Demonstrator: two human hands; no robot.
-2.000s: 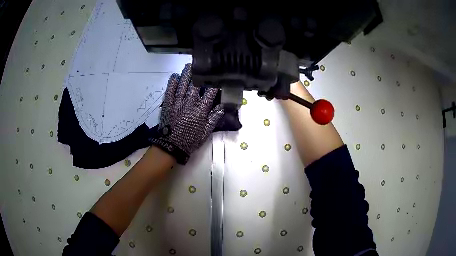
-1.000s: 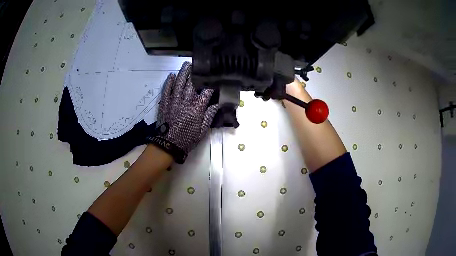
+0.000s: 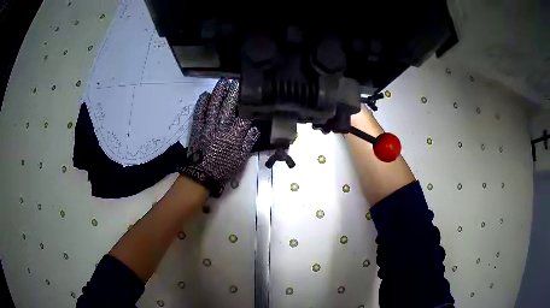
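Observation:
A white paper marker (image 3: pixel 129 102) with thin printed lines lies at the left on a dark fabric stack (image 3: pixel 117 180), whose edge shows below the paper. My left hand (image 3: pixel 223 132), in a metal mesh glove, lies flat over the right part of the paper and fabric, beside the black machine head (image 3: pixel 292 78). My right forearm passes under the head on its right; that hand is hidden behind the head. A dark wing screw (image 3: pixel 280 159) hangs below the head. The blade and the cut are not visible.
A lever with a red ball knob (image 3: pixel 387 147) sticks out right of the head, above my right forearm. A metal strip (image 3: pixel 263 240) runs from under the head towards me. The cream table top (image 3: pixel 319 240) has rows of brass-ringed holes.
The dark cloth seen beneath the head near the wing screw has shrunk, and the wing screw now stands out against the table. The left hand has shifted slightly left against the head.

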